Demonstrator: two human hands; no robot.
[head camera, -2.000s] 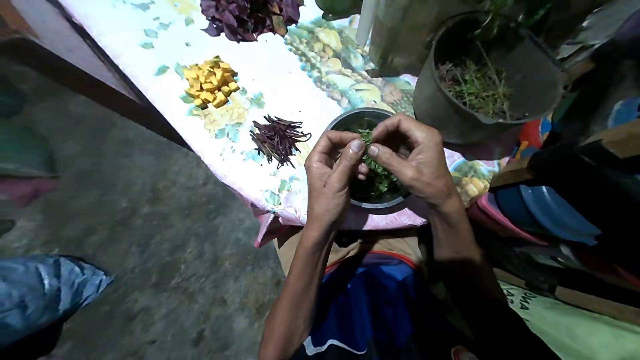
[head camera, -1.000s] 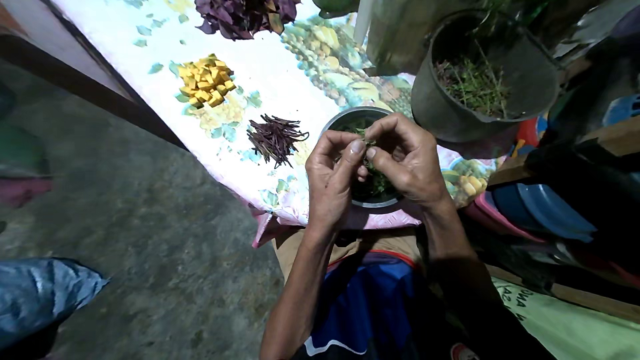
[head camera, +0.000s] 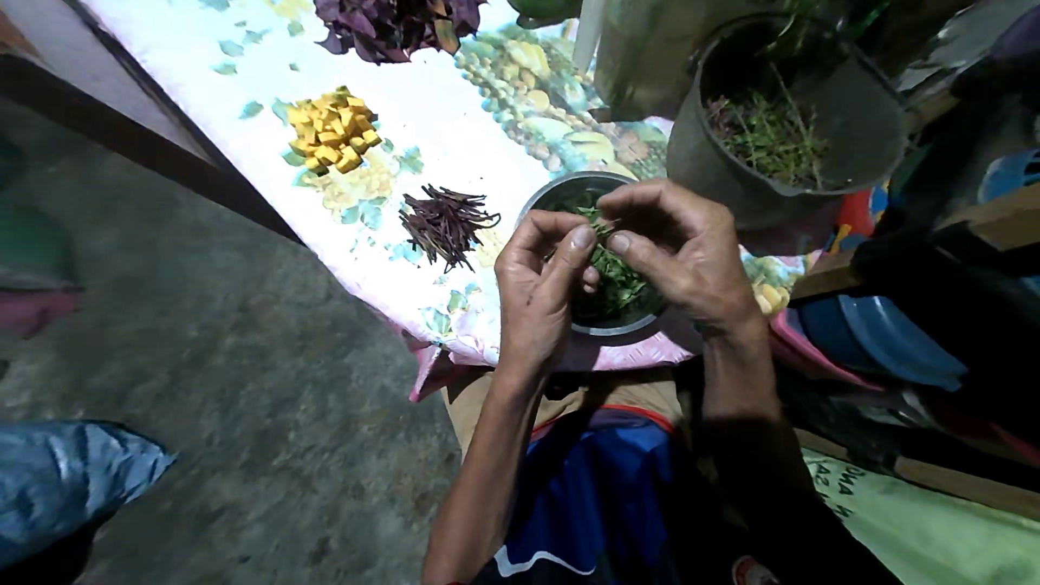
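Observation:
Above a round metal bowl (head camera: 621, 329), my left hand (head camera: 540, 280) and my right hand (head camera: 682, 252) pinch a small green leafy sprig (head camera: 600, 227) between thumbs and fingertips. Green leaves (head camera: 613, 280) lie inside the bowl, partly hidden by my hands. Left of the bowl, a small heap of thin dark purple pods or stems (head camera: 447, 227) rests on the flowered tablecloth (head camera: 479, 150). Yellow-orange cubes, perhaps squash (head camera: 331, 130), form a pile farther left. Purple leaves (head camera: 398, 24) are heaped at the far edge of view.
A deep grey bucket (head camera: 691, 166) holding green stems (head camera: 768, 138) stands right of the bowl. Blue basins (head camera: 894, 337) and wooden bars (head camera: 829, 276) are at the right. A blue plastic sack (head camera: 73, 479) lies on the concrete floor (head camera: 260, 390).
My right fingers have opened out a little and sit slightly farther from my left fingertips. The heaps on the cloth have not changed.

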